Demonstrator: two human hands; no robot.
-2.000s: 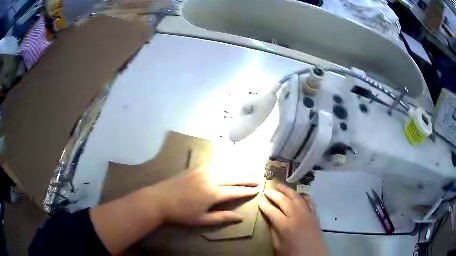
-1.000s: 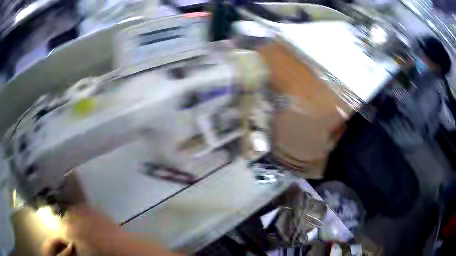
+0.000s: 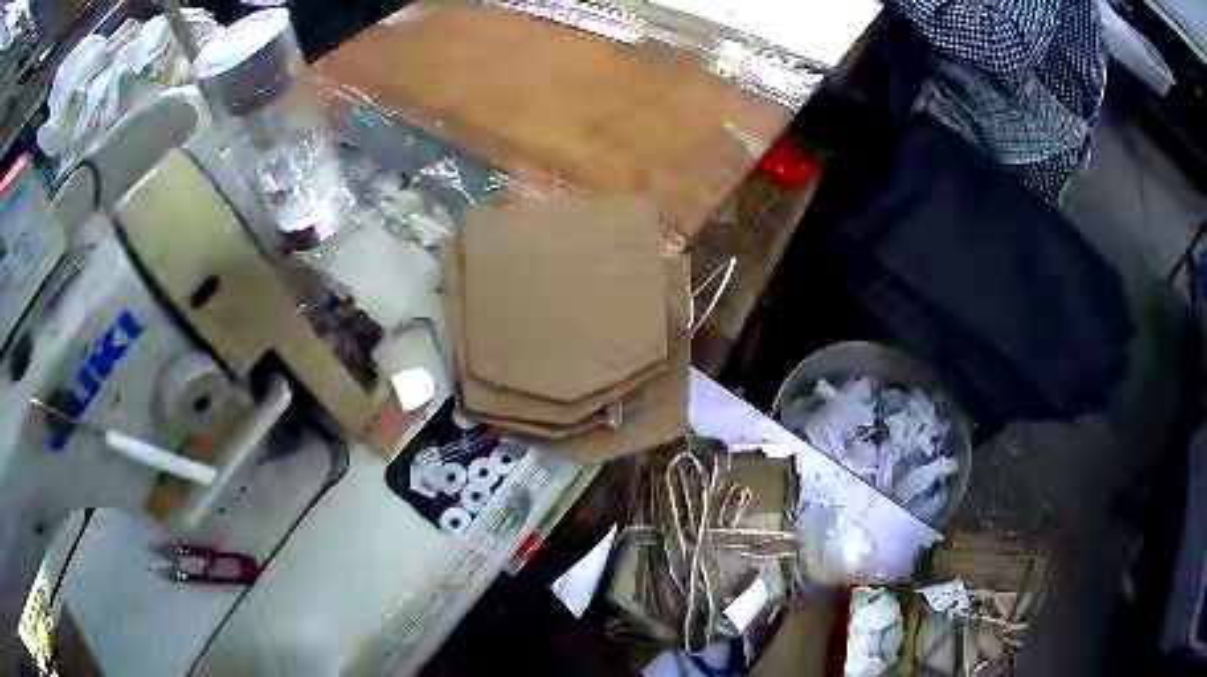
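Neither of my hands can be made out. A stack of brown patch pockets (image 3: 567,302) with angled lower edges lies in the middle of the view, beside the sewing machine's right end. The white Juki sewing machine (image 3: 99,298) is at the left, cut off by the picture's edge; its needle area is out of view. Thread snips (image 3: 209,565) with red handles lie on the white machine table (image 3: 311,602). A tied bundle of brown pieces (image 3: 702,549) lies below the stack.
A dark tray with white bobbins (image 3: 457,487) sits by the table edge. A clear jar (image 3: 271,132) stands behind the machine. A brown-topped table (image 3: 556,86) is at the back. A bin of white scraps (image 3: 880,443) and black cloth (image 3: 973,265) are at the right.
The view has swung far right, away from the needle and garment panel. Both hands, earlier flat on the cloth, have left the picture. The pocket stack and tied bundle now show clearly.
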